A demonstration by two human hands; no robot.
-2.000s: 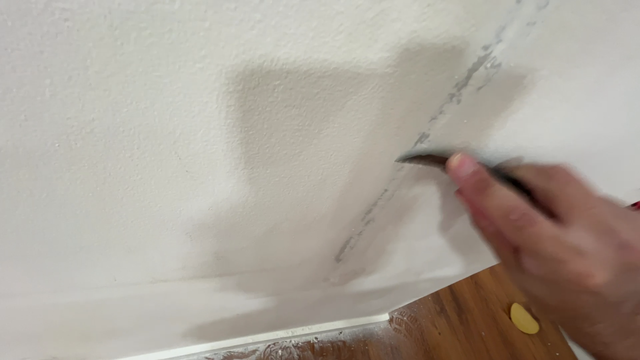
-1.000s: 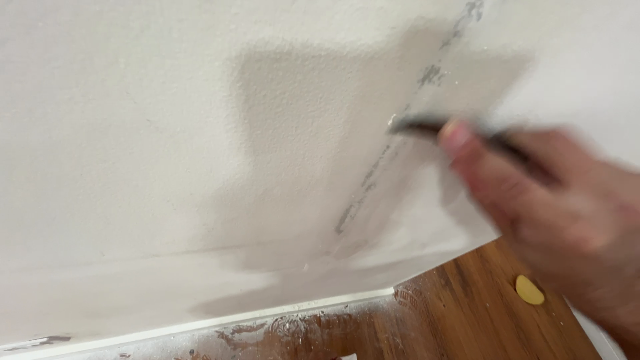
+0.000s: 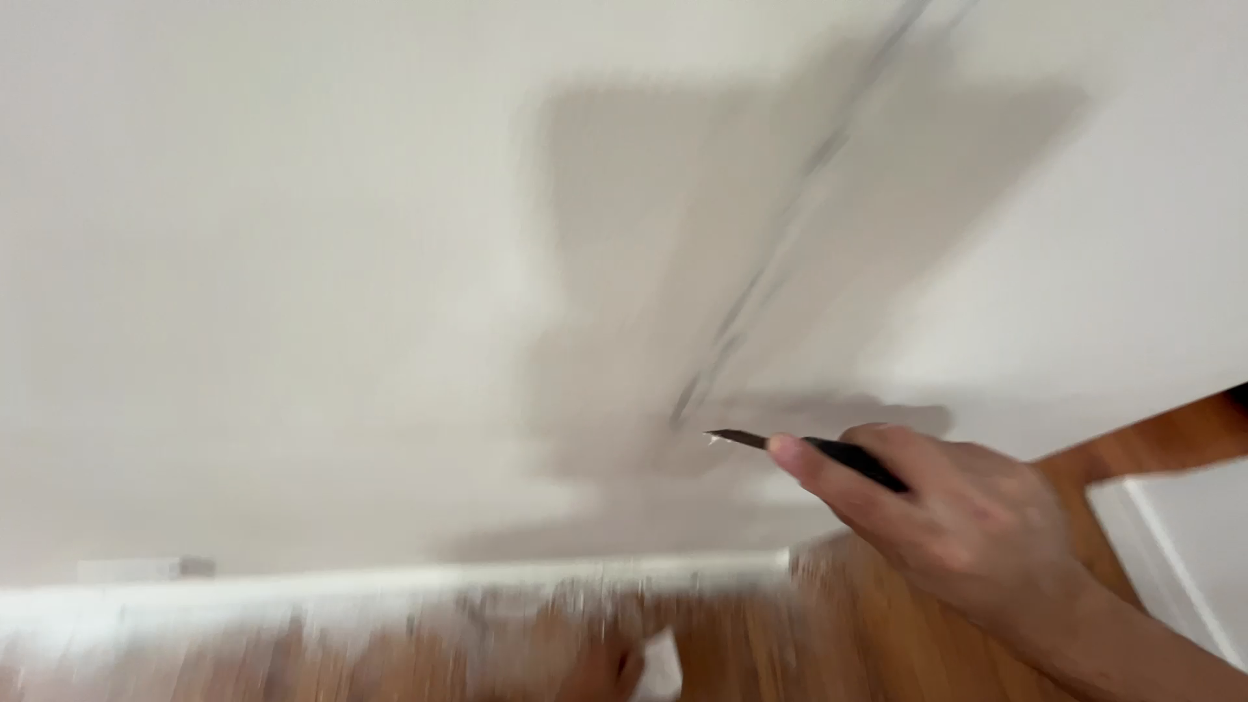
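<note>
My right hand (image 3: 960, 517) grips a putty knife (image 3: 858, 460) by its dark handle, with a finger laid along the base of the blade. Some white material clings to the blade's tip. The blade is near the lower end of a scraped grey line (image 3: 824, 156) that runs slantwise down the white wall (image 3: 292, 244); whether it touches the wall cannot be told. Shadows fall over that part of the wall. My left hand cannot be made out with certainty; a blurred skin-toned shape is at the bottom edge, beside a small white piece (image 3: 663, 665).
A white strip (image 3: 390, 575) edges the foot of the wall. White dust and scraps lie along the wooden floor (image 3: 838, 624) beside it. A white panel (image 3: 1170, 556) stands at the lower right, past my wrist.
My right hand and the putty knife have moved down along the grey line, from its middle to near its lower end. The view has shifted and is blurred.
</note>
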